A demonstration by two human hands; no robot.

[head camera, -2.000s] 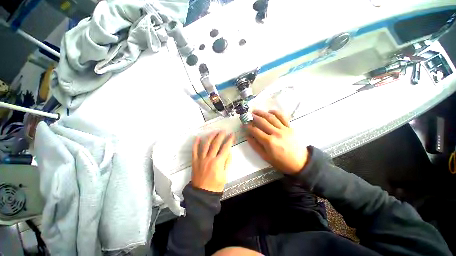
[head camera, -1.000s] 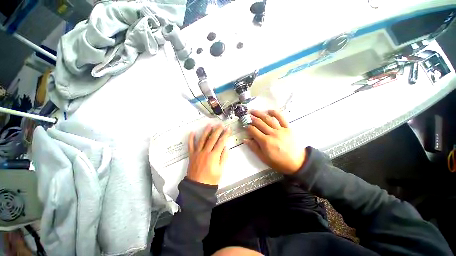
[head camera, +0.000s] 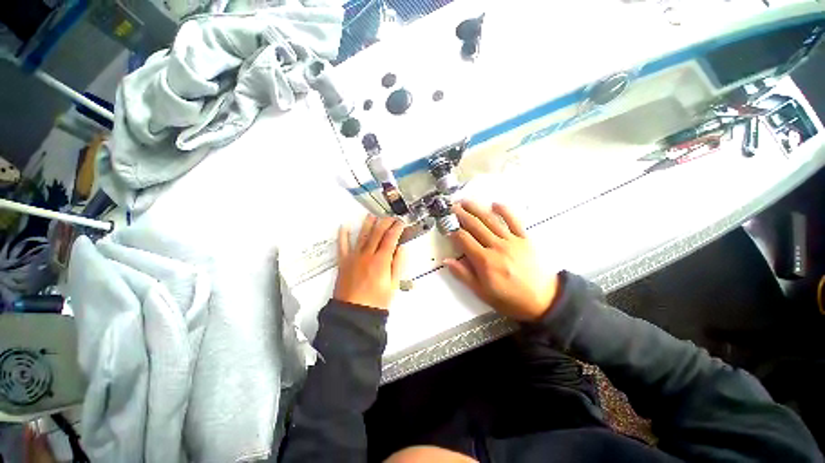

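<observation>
A white fabric piece [head camera: 312, 262] lies flat on the white machine table, left of the needle area; its outline is washed out by glare. My left hand [head camera: 369, 262] lies palm down on it, fingers spread, just left of the presser foot. My right hand [head camera: 503, 259] lies palm down right of the presser foot, fingertips close to it; whether fabric is under it cannot be told. The presser foot and needle parts [head camera: 436, 213] stand between my hands. The sewing machine head [head camera: 543, 104] is white with a blue stripe.
Pale grey garment pieces lie heaped at the upper left [head camera: 194, 81] and hang at the lower left [head camera: 167, 335]. Small red and black tools [head camera: 692, 149] lie on the right of the machine bed. A grey box with a fan [head camera: 27, 362] stands at the far left.
My left hand has moved slightly up and left, nearer the presser foot's level. The white fabric's left part has shifted and shows less. My right hand has barely moved.
</observation>
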